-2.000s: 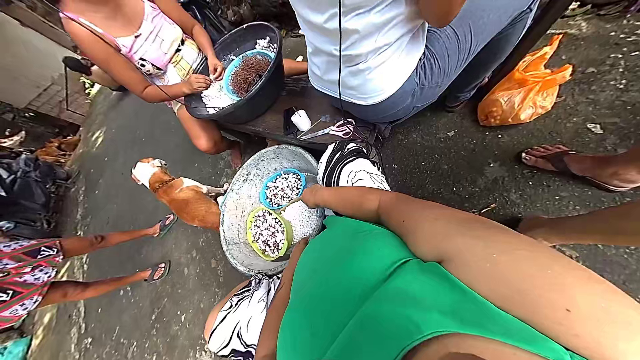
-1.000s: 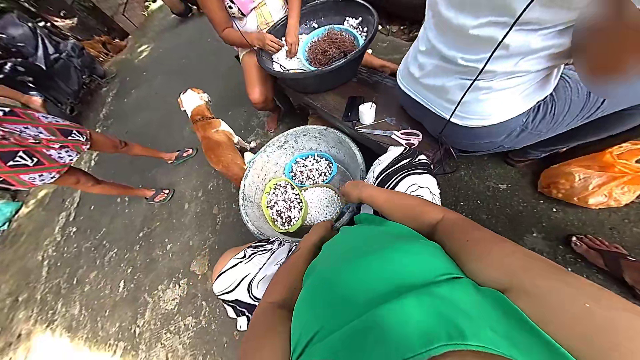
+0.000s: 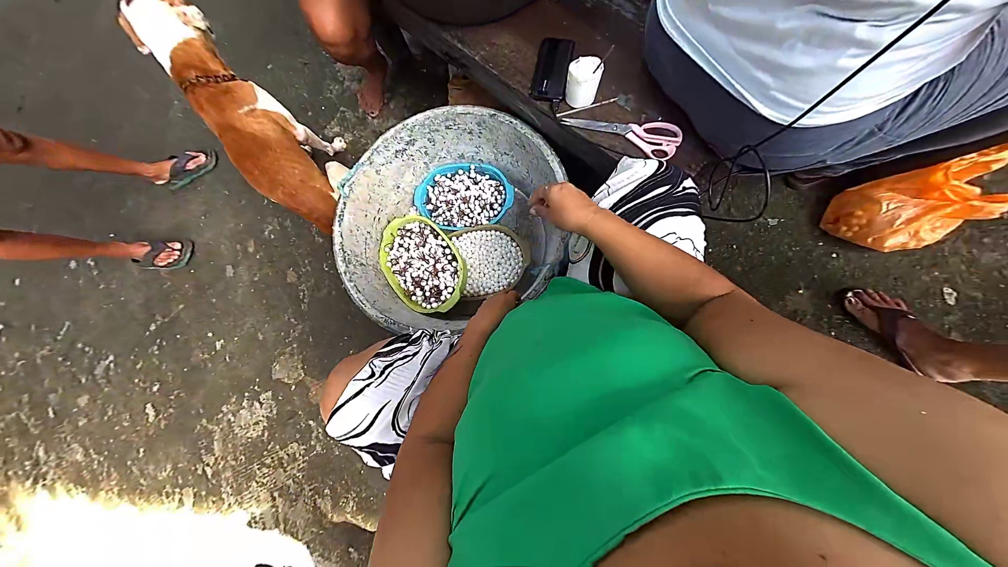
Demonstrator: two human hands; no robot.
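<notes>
A large speckled metal basin (image 3: 378,165) stands between my knees. In it are a blue plastic basket (image 3: 421,193) and a yellow-green basket (image 3: 391,272), both with white beads and small brown pieces, and a third container of plain white beads (image 3: 490,261). My right hand (image 3: 563,206) hangs over the basin's right rim beside the blue basket, fingers curled; whether something small is pinched there is unclear. My left hand (image 3: 500,303) is at the near rim beside the white beads, its fingers largely hidden by the green top (image 3: 598,394).
Pink-handled scissors (image 3: 654,140), a white cup (image 3: 583,81) and a black device (image 3: 553,69) lie on a dark bench beyond the basin. A brown and white dog (image 3: 268,150) is at the basin's left. A seated person and an orange plastic bag (image 3: 906,209) are at right; another person's sandaled feet are at left.
My right hand has moved from beside the white beads, near my left hand, out to the basin's right rim. The view has shifted closer over the basin.
</notes>
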